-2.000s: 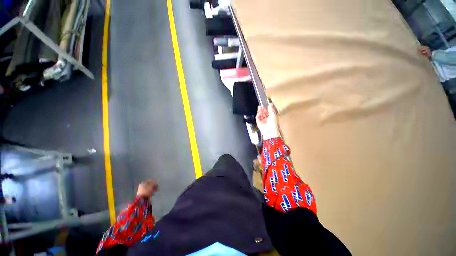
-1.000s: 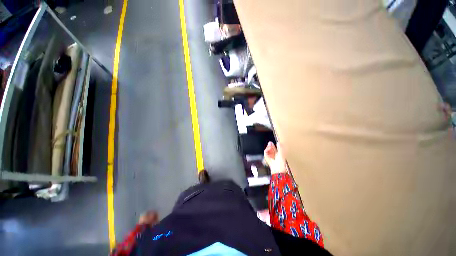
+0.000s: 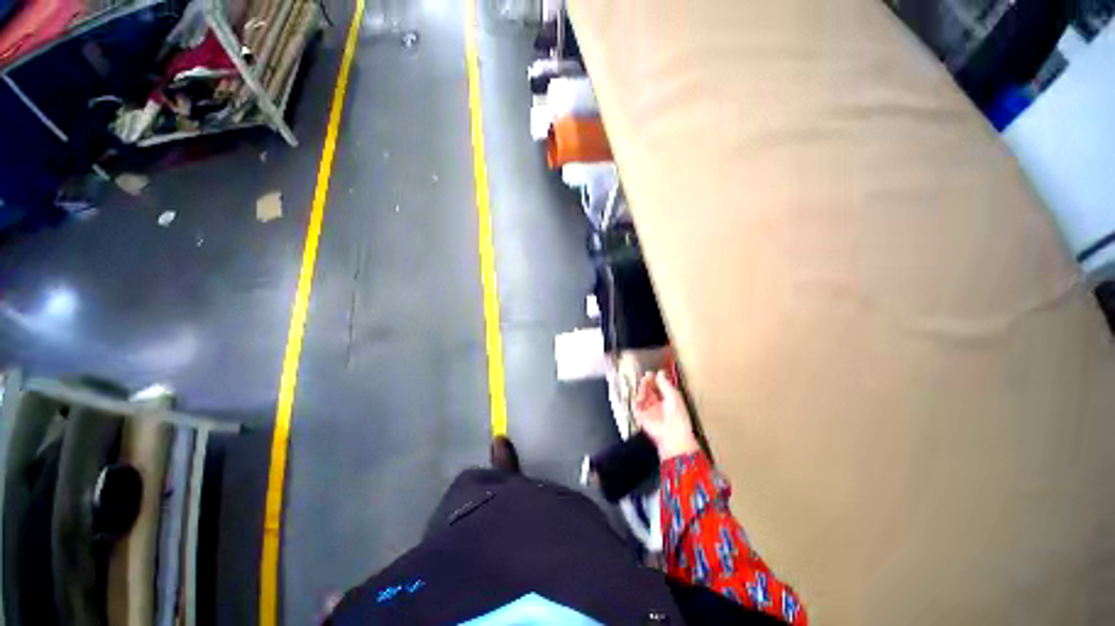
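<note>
A wide tan fabric ply (image 3: 856, 294) covers the long table on the right, with shallow wrinkles across it. My right hand (image 3: 662, 413) is at the near table edge, beside the fabric's border, with its fingers curled; whether they pinch the fabric edge cannot be told. My left hand is almost wholly out of the picture; only a small blurred bit shows at the bottom edge, left of my dark garment.
A grey aisle with yellow lines (image 3: 489, 281) runs ahead on the left. Trolleys with fabric rolls (image 3: 141, 526) stand beyond it. Mixed remnant rolls, one orange (image 3: 580, 142), lie under the table. A white surface (image 3: 1070, 147) shows beyond the far side.
The view has moved forward along the table; trolleys and remnants have shifted. My right hand has stayed at the near edge. My left hand has nearly left the picture. The other person's hand no longer shows.
</note>
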